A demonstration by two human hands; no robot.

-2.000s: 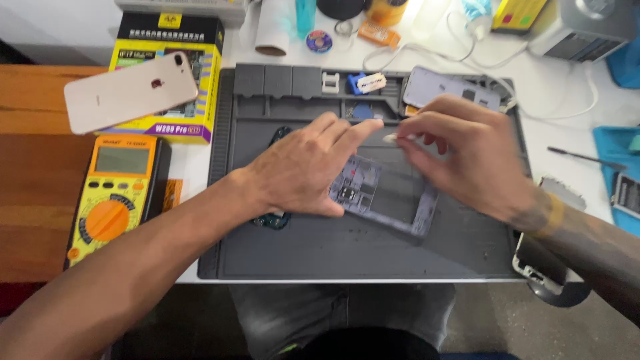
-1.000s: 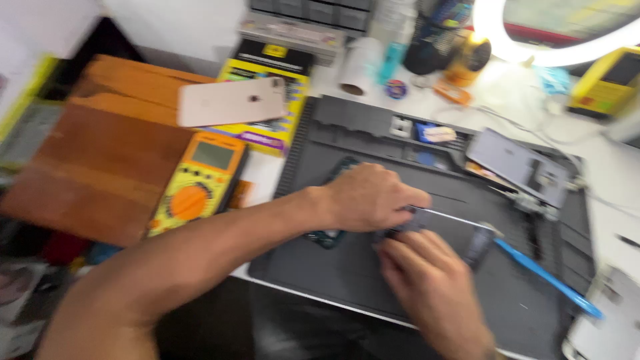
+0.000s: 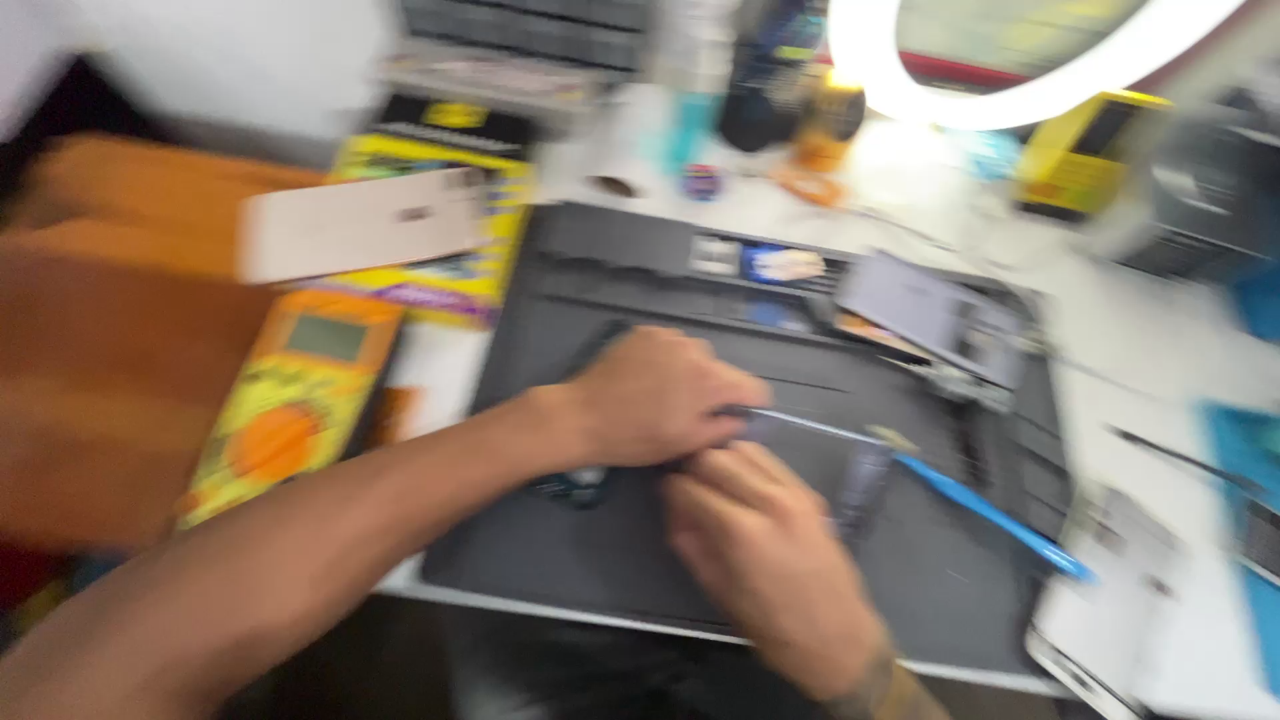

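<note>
My left hand (image 3: 665,400) and my right hand (image 3: 765,540) meet over the dark work mat (image 3: 950,570), both closed around a phone's mid-frame (image 3: 862,480). Most of the frame is hidden by the hands; its far end shows at the right. A small dark piece pokes out at my left fingertips. Just beyond the hands lies a tool with a blue handle (image 3: 990,515), its thin shaft pointing towards my left hand. A dark green circuit part (image 3: 580,485) lies partly under my left wrist. Everything is blurred by motion.
An orange and yellow multimeter (image 3: 290,410) and a pale pink phone (image 3: 360,225) on a yellow box (image 3: 515,190) are at left. A lilac phone part (image 3: 925,310) lies at the mat's back right, a white phone part (image 3: 1110,590) at its right edge. A ring light (image 3: 960,105) glows behind.
Two seconds ago my hands were apart, the right raised over the frame's far side; now they are together on it. The blue-handled tool, not seen then, lies at the right. The view has shifted.
</note>
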